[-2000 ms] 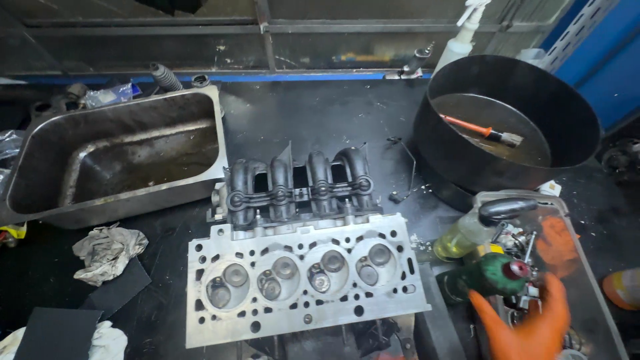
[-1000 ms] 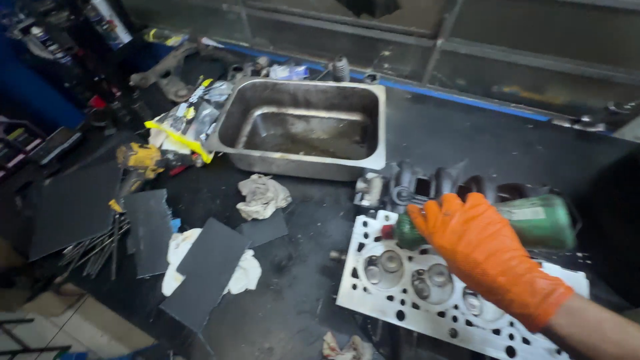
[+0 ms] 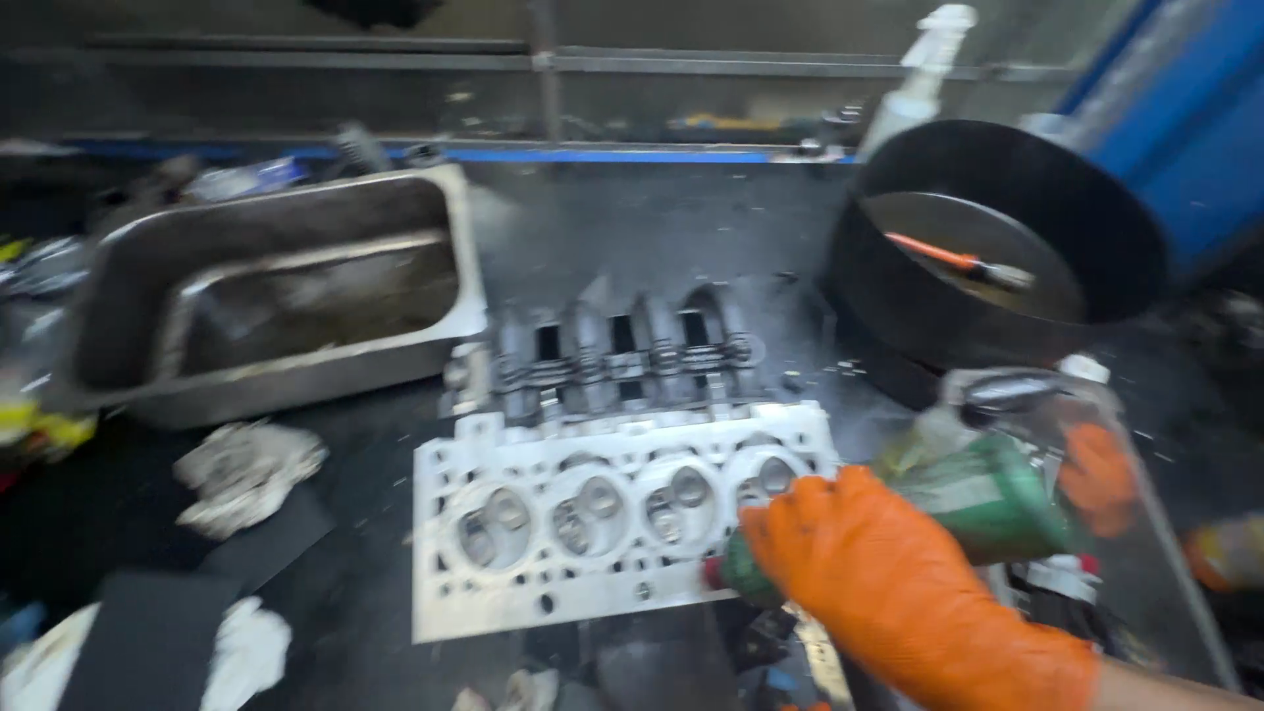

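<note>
My right hand [image 3: 889, 583], in an orange glove, is closed around a green bottle [image 3: 987, 499] with a red cap. The bottle lies nearly level, its cap end pointing left over the near right edge of an aluminium cylinder head [image 3: 632, 583]. Four combustion chambers with valves face up on the head. Behind it sits a black intake manifold [image 3: 632, 360], touching or close to the head. My left hand cannot be seen. Blur softens the bottle and the fingers.
At left is a metal basin [image 3: 326, 365] with dirty liquid, near a crumpled rag [image 3: 252, 474] and black sheets [image 3: 153, 642]. A black round pan [image 3: 997, 316] holds an orange-handled brush [image 3: 953, 259]. A clear bin [image 3: 1175, 553] of mixed items and a spray bottle [image 3: 908, 99] are at right.
Two seconds ago my right hand was at the green bottle by the bin; now it holds the bottle by the cylinder head. The view swung left and came back.
</note>
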